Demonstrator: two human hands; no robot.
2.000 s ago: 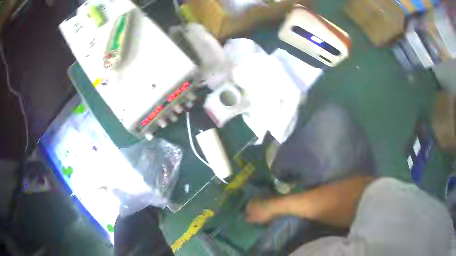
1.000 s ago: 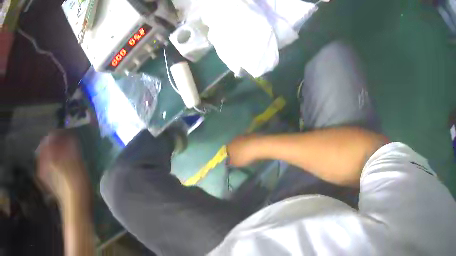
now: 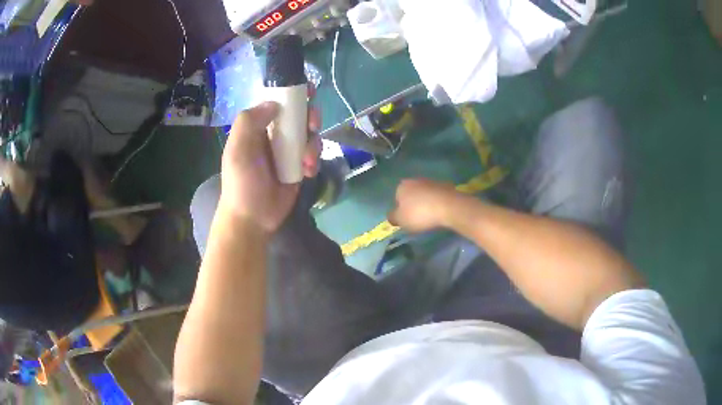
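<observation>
My left hand (image 3: 261,162) is left of centre, wrapped around a wireless microphone (image 3: 290,130). Its cream-white handle lies between thumb and fingers, and its black rounded head (image 3: 284,62) points up towards the power supply. My right hand (image 3: 421,205) is right of centre above my lap, fingers curled, apart from the microphone. I cannot tell whether it holds anything small. A thin white cable (image 3: 337,67) hangs down over the bench edge, its lower end by the yellow tape.
The bench power supply (image 3: 293,20) with red digits is at the top. Beside it are a white roll (image 3: 375,28) and crumpled white sheets (image 3: 463,51). Another person (image 3: 47,237) is at the far left. Open brown cartons (image 3: 142,360) stand at the lower left.
My left hand has come from the far left to the centre and now holds the microphone. The white handle that lay beside the cable no longer shows there. The view has shifted.
</observation>
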